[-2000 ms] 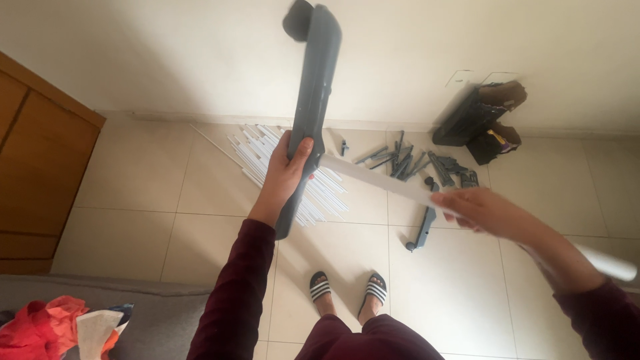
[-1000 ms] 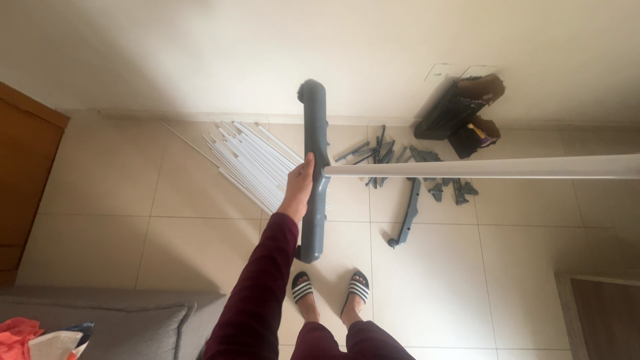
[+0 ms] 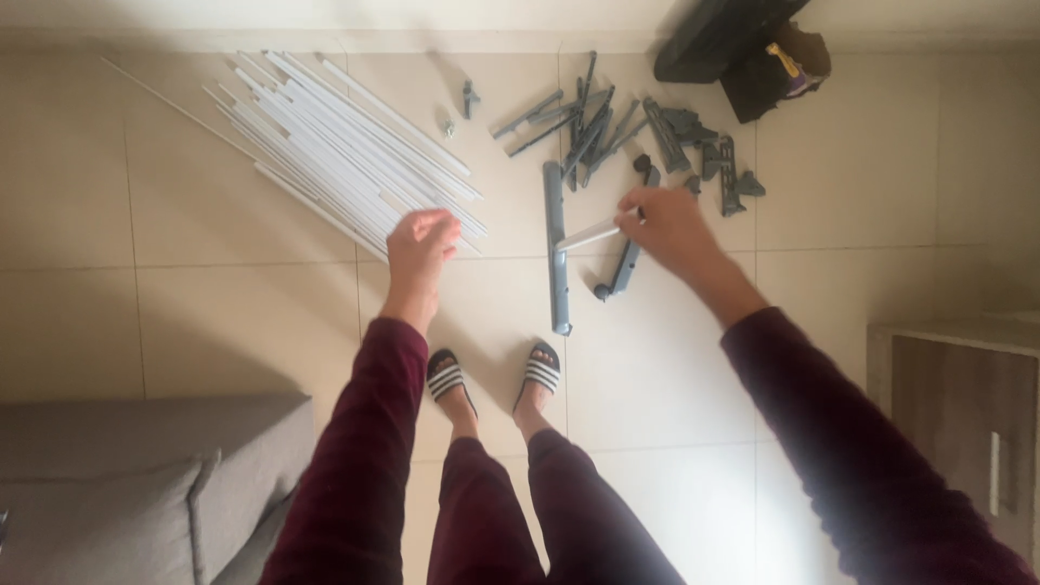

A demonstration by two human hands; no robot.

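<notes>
My right hand (image 3: 670, 227) grips the upper end of a white tube (image 3: 591, 235). The tube's other end meets a long grey plastic base bar (image 3: 556, 252), which is low near the floor. My left hand (image 3: 422, 260) is raised to the left of the bar, fingers curled with nothing seen in them; whether the fingertips touch is unclear. Beyond it a pile of white tubes (image 3: 325, 138) lies on the tiles. Behind my right hand lies a second grey bar with wheels (image 3: 628, 264). Grey plastic strips (image 3: 597, 134) and grey brackets (image 3: 666, 134) lie further back.
A black container (image 3: 715, 41) and a torn dark box (image 3: 756, 89) stand by the wall. A small grey part (image 3: 470, 99) and a little bag (image 3: 448, 128) lie near the tubes. A grey sofa (image 3: 146, 439) is at lower left, a wooden cabinet (image 3: 942, 406) at right.
The grey bar has gone from my raised left hand down near the floor, and my left hand has let go of it. My right hand has come back into view. The view has tilted down.
</notes>
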